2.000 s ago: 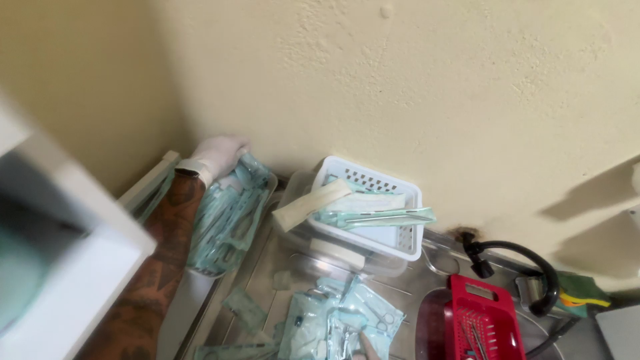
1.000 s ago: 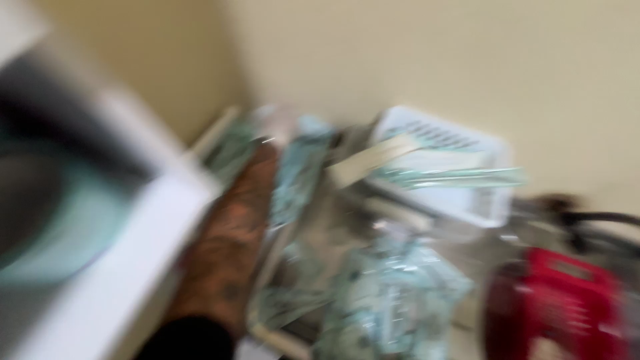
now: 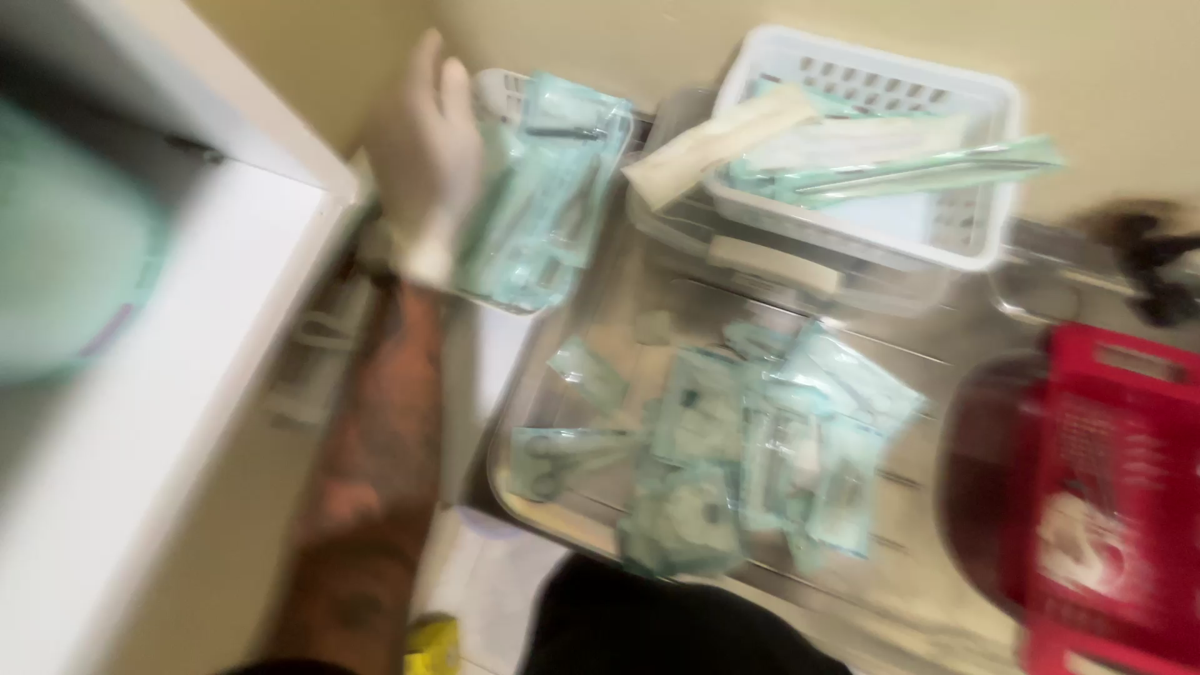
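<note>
My left hand (image 3: pixel 436 159), in a pale glove, is raised at the left edge of a narrow basket (image 3: pixel 499 89) packed with sterilization pouches (image 3: pixel 544 202). Its fingers point up, slightly apart, and nothing shows in them, though the view is blurred. More sealed pouches (image 3: pixel 698 403) lie in a loose pile on the metal sink drainboard (image 3: pixel 909 347); one at the pile's left holds scissors-like instruments (image 3: pixel 544 464). A white perforated basket (image 3: pixel 872 66) holds further pouches, some sticking out over its rim. My right hand is out of view.
An open white cabinet (image 3: pixel 253 244) with a pale green item (image 3: pixel 66 244) inside stands close on the left. At the right are a red plastic basket (image 3: pixel 1116 450) and a black faucet (image 3: pixel 1148 253). The wall runs behind the baskets. Something yellow (image 3: pixel 433 645) is low down.
My left hand was over the far end of the narrow basket and is now at its left side, fingers raised. Fingertips seen at the pouch pile two seconds ago are gone from view.
</note>
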